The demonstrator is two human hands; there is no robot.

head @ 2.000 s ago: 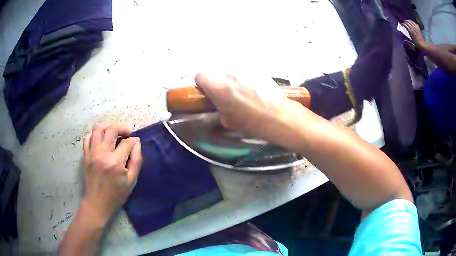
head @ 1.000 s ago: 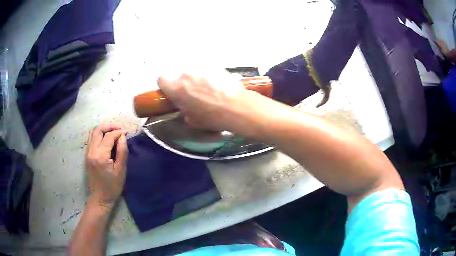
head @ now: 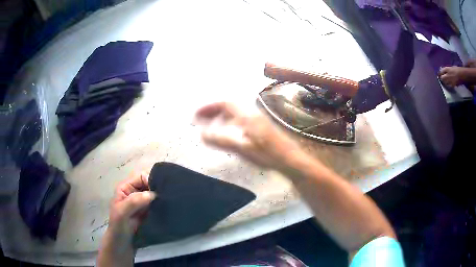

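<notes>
My left hand [head: 130,203] pinches the left edge of a garment piece [head: 190,201] between thumb and fingers. The piece shows its dark grey side, with one corner pointing right, near the table's front edge. My right hand [head: 235,133] is empty and blurred, fingers apart, above the table behind the piece. The iron [head: 308,114] stands at the right, untouched, its orange-brown wooden handle [head: 313,79] on top. A dark purple wrapped hose [head: 370,94] with a yellowish tie runs from its back to the right.
A fanned pile of navy and grey pieces [head: 104,94] lies at the upper left. A smaller pile [head: 42,198] lies at the lower left, beside clear plastic [head: 42,117]. A purple padded board [head: 425,99] runs along the right. Another person's hand [head: 451,76] shows at the far right.
My right hand has let go of the iron, which now stands farther right. My left hand has taken hold of the piece, which now shows its grey side instead of navy.
</notes>
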